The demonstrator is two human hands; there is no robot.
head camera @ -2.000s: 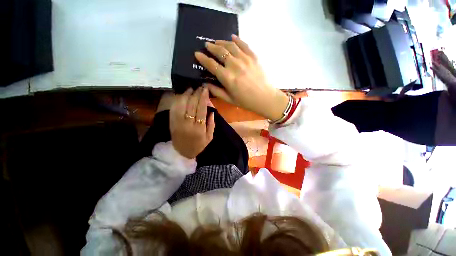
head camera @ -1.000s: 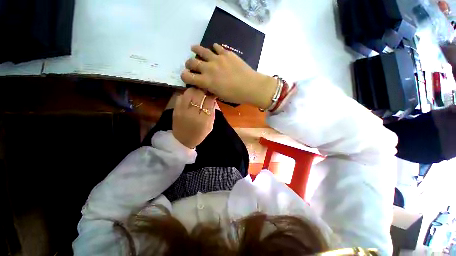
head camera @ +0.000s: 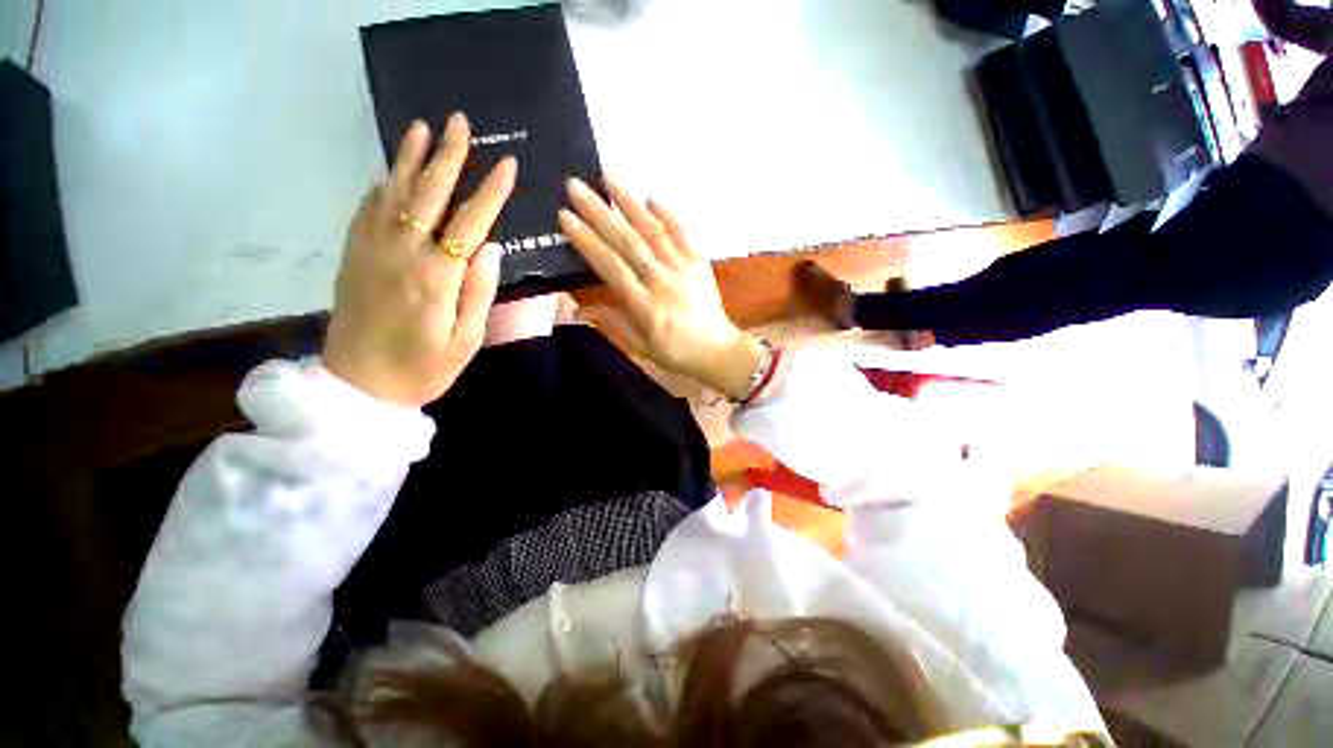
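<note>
A closed black gift box (head camera: pixel 490 88) with small pale lettering lies near the front edge of the white table. My left hand (head camera: pixel 417 278) lies on the box's left side, fingers spread on its face. My right hand (head camera: pixel 651 278) touches the box's lower right edge with its fingertips, fingers extended. Neither hand is closed around the box. The box's underside is hidden.
The white table (head camera: pixel 190 176) has a wooden front edge. Black stacked gift boxes (head camera: pixel 1089 110) stand at right, with a dark box (head camera: pixel 29 205) at far left. Another person's dark sleeve (head camera: pixel 1082 278) reaches in at right. A brown carton (head camera: pixel 1140 570) stands lower right.
The box has shifted left and turned, showing more of its face. My left hand has moved from the table edge onto the box. My right hand has moved to its right edge.
</note>
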